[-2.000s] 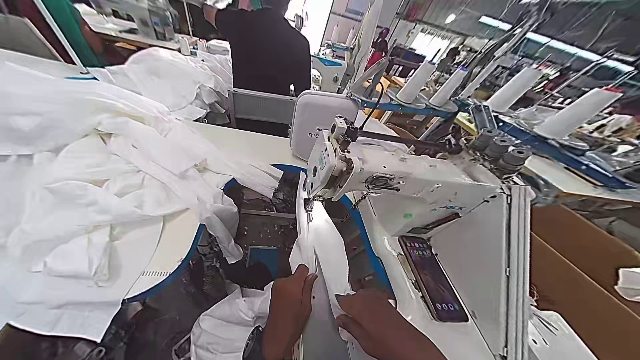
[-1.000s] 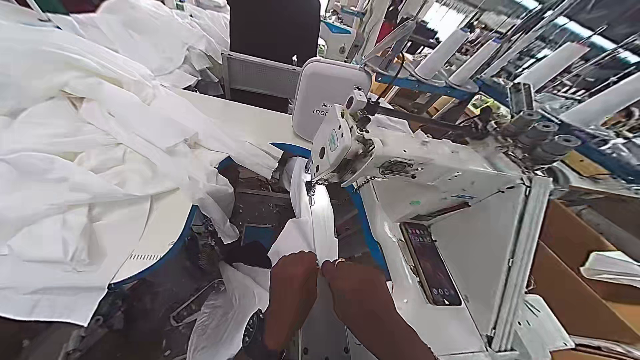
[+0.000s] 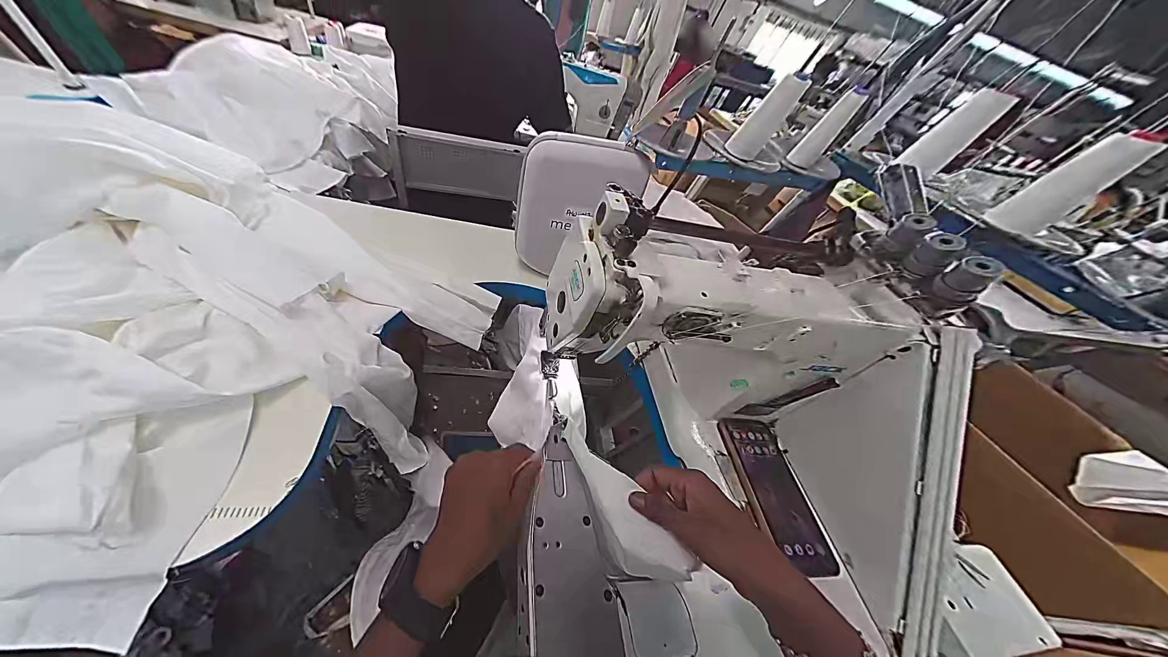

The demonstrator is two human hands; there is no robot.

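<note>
White fabric (image 3: 630, 520) lies over the narrow arm bed of an industrial sewing machine (image 3: 730, 301), with part of it under the needle and presser foot (image 3: 550, 365). My left hand (image 3: 488, 502), with a dark watch on the wrist, pinches the fabric's left side close to the bed. On the right, my right hand (image 3: 680, 506) holds the edge of the other flap between thumb and fingers. The metal bed (image 3: 561, 566) shows bare between both hands. Fingertips of the left hand are partly hidden.
White garments (image 3: 182, 301) are heaped on the table at left. A smartphone (image 3: 780, 497) lies on the machine base at right, beside a cardboard box (image 3: 1049, 484). Behind the machine head stands a white case (image 3: 575, 196). Thread cones (image 3: 766, 119) stand at the back right. A person in dark clothing (image 3: 474, 68) is beyond.
My hands were close together on the fabric a second ago; now they are apart, one on each side of the bed. The fabric has spread into two flaps, baring the metal bed.
</note>
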